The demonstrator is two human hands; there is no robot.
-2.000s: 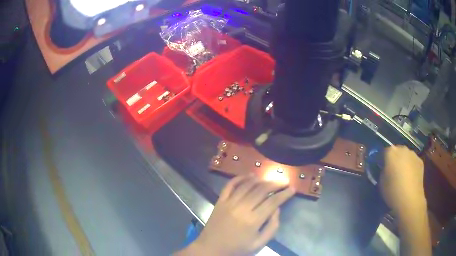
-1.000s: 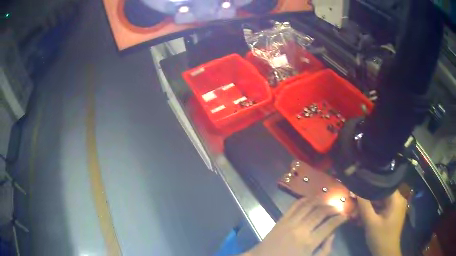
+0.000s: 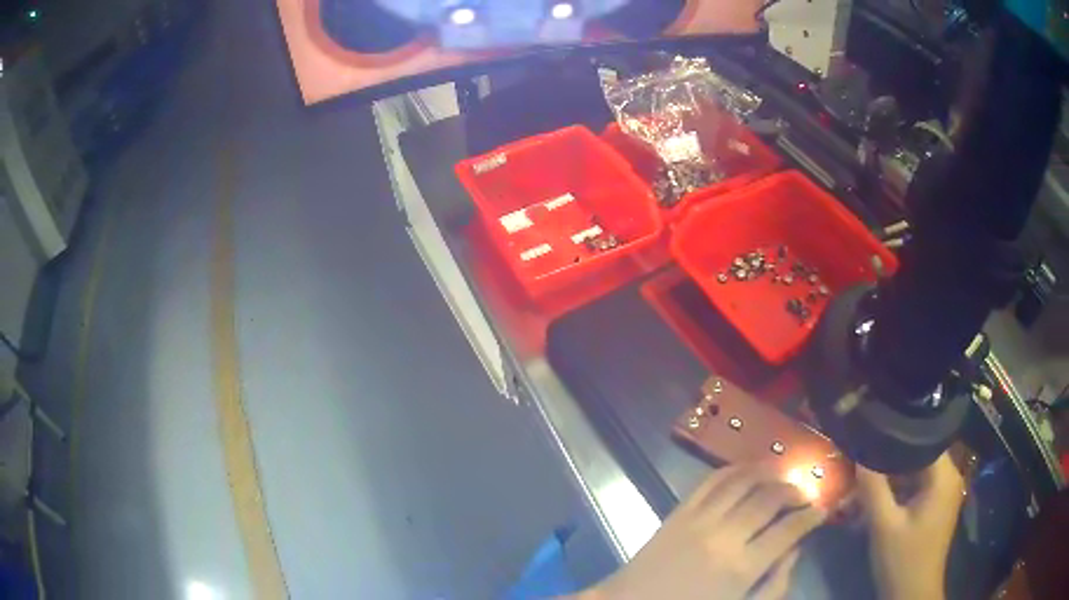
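A copper-coloured plate (image 3: 756, 436) with small silver inserts lies on the dark mat (image 3: 621, 363), under the black microscope column (image 3: 955, 223) and its ring light (image 3: 897, 416). A bright spot falls on the plate. My left hand (image 3: 727, 539) rests on the plate's near edge, its fingers over the edge. My right hand (image 3: 914, 522) is at the plate's right end, below the ring light. Its fingertips are partly hidden by the ring light, and so is the plate's right end. I cannot tell whether it grips the plate.
A red bin (image 3: 780, 223) with loose silver parts stands beyond the plate. A second red bin (image 3: 563, 193) with white labels is to its left. A clear bag (image 3: 680, 111) lies in a rear bin. A monitor (image 3: 516, 53) is at the top. The metal bench edge (image 3: 604, 486) borders the aisle.
The view has turned left. My right hand has moved from the right side to the plate's right end, under the ring light. My left hand stays at the plate's near edge.
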